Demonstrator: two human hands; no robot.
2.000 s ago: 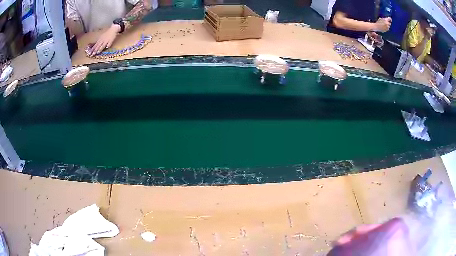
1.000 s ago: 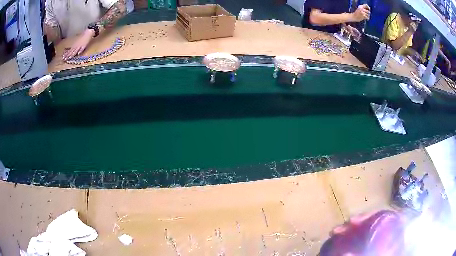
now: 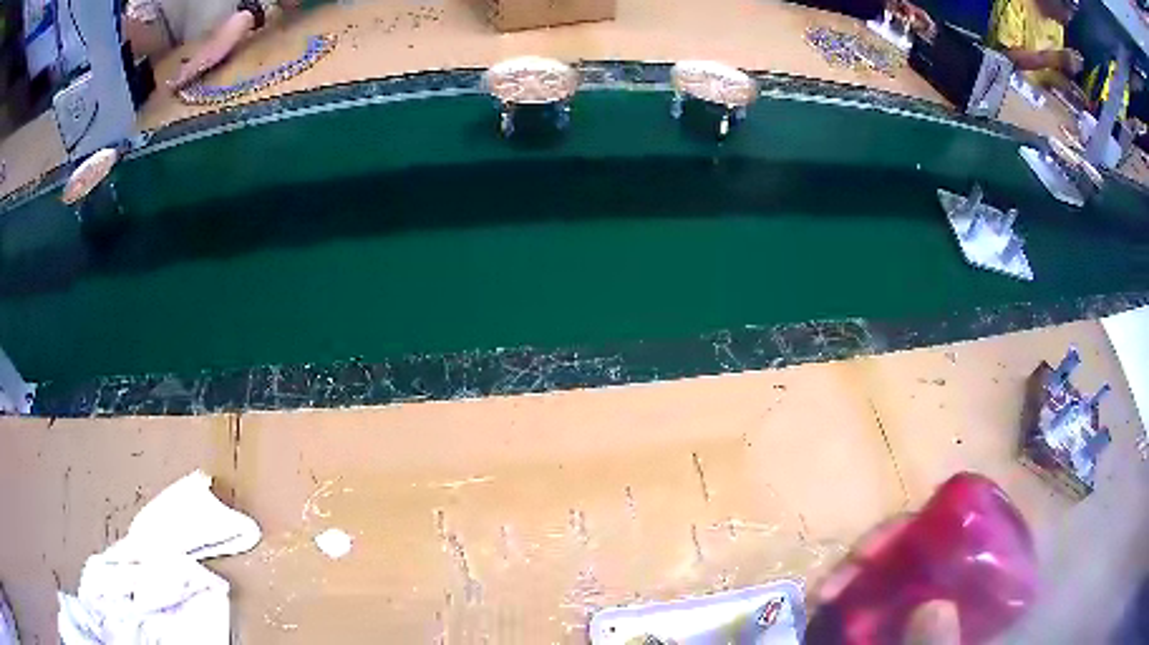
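Note:
A white plate with rounded corners (image 3: 706, 615) lies at the bottom edge, cut off, with small marks or parts on it. A glossy red rounded item (image 3: 964, 554) is just right of it, blurred. A skin-coloured fingertip of my right hand (image 3: 932, 622) shows against the red item; the rest of the hand is blurred or cut off. My left hand is not in view. A dark base with upright pegs (image 3: 1065, 428) stands on the bench at the right.
A green belt (image 3: 504, 290) crosses the view, carrying round plates on legs (image 3: 531, 82) and a silvery plate with posts (image 3: 987, 236). A crumpled white cloth (image 3: 158, 567) lies at left. Across the belt are a cardboard box (image 3: 548, 13), small parts (image 3: 258, 78) and people's arms.
The view has tilted downward. The white plate has come into view at the bottom edge. The red item shows more clearly, and a fingertip now shows on it.

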